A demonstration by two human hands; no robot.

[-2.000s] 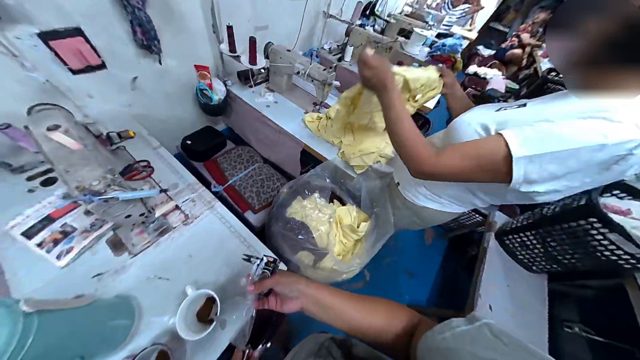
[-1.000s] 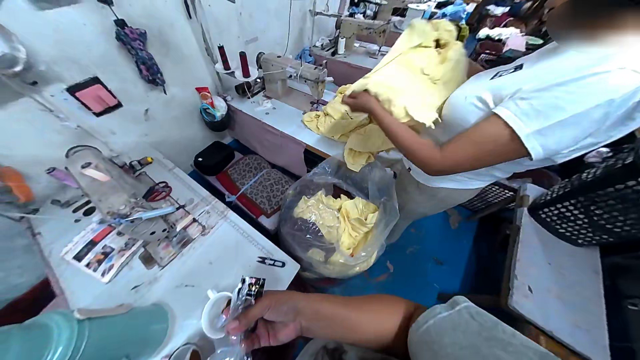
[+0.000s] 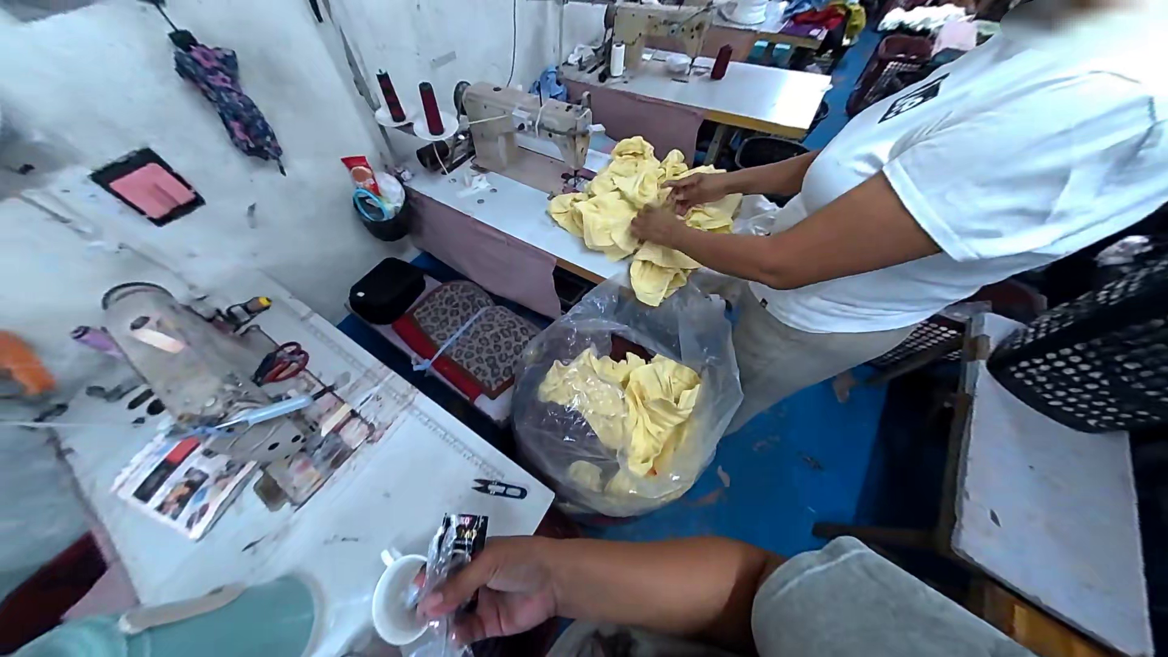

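My right hand reaches in from the lower right and grips a crumpled, clear plastic sachet with black printing. Right behind the fingers is a white cup on the white sewing table; the hand partly covers it, and its contents cannot be made out. Black thread snips lie near the table's corner, a short way beyond the hand. My left hand is out of view.
A clear bag of yellow fabric stands beyond the table. A co-worker handles yellow cloth by a sewing machine. A teal container, red-handled scissors and a black basket are also around.
The co-worker's yellow cloth, held up one second ago, now lies bunched on the machine table. My right hand, beside the cup two seconds ago, is now in front of it with the sachet.
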